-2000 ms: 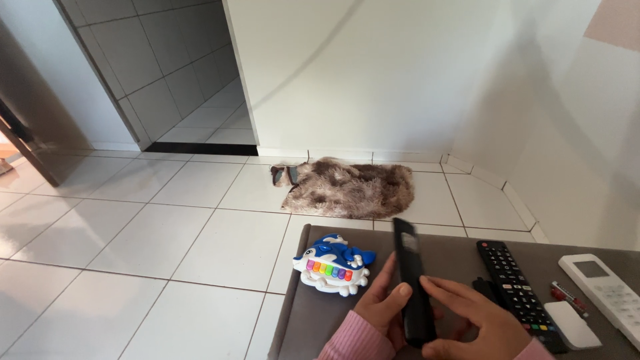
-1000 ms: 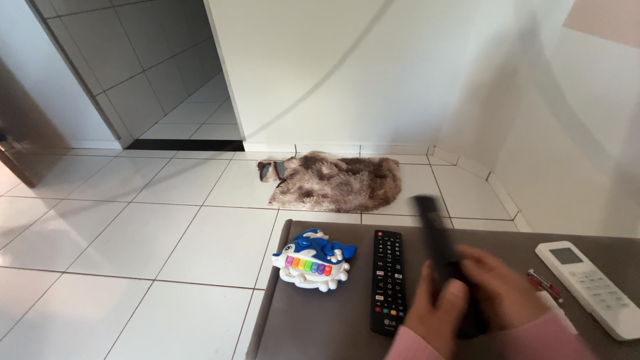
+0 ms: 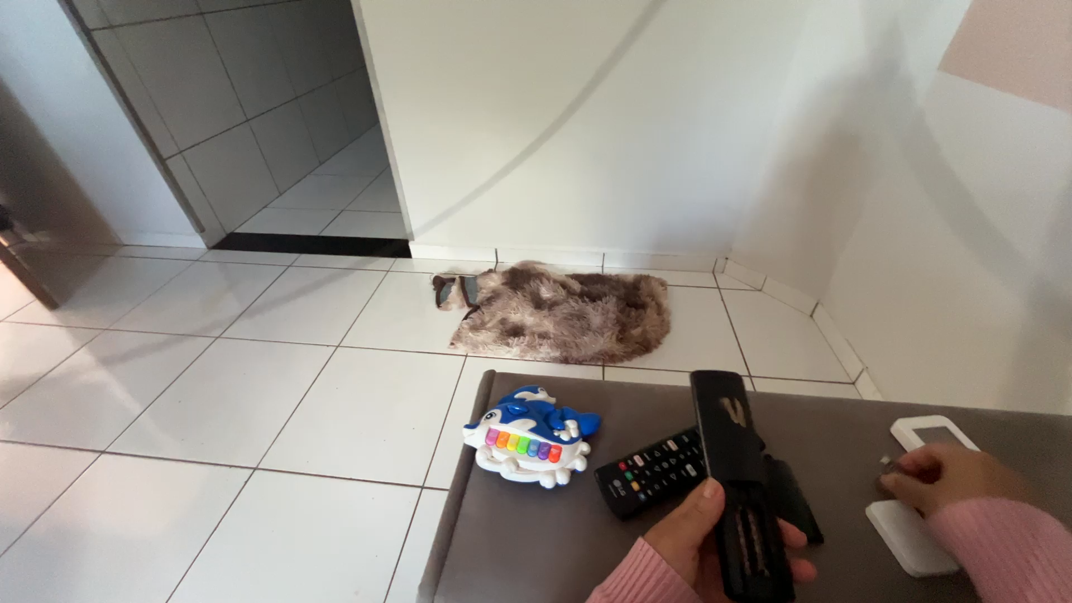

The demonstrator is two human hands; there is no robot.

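My left hand [image 3: 695,536] holds a black remote control [image 3: 730,452] upright, its back toward me and its battery compartment uncovered at the lower end. A black battery cover [image 3: 791,498] lies on the grey upholstered surface just behind it. Partly behind the held remote rests another black remote [image 3: 649,473], buttons up. My right hand [image 3: 946,477] pinches a small thing, perhaps a battery, mostly hidden by the fingers. Under and beside that hand are a white air-conditioner remote [image 3: 934,431] and a white cover [image 3: 909,536].
A blue and white dolphin toy piano [image 3: 528,440] sits at the left edge of the grey upholstered surface [image 3: 519,544]. Beyond, a shaggy brown rug [image 3: 569,314] lies on white floor tiles [image 3: 360,410], near the wall and a doorway.
My right hand has left the black remote and moved right, to the small thing by the white remote. The held remote now shows an uncovered battery compartment. The other black remote lies at a different angle.
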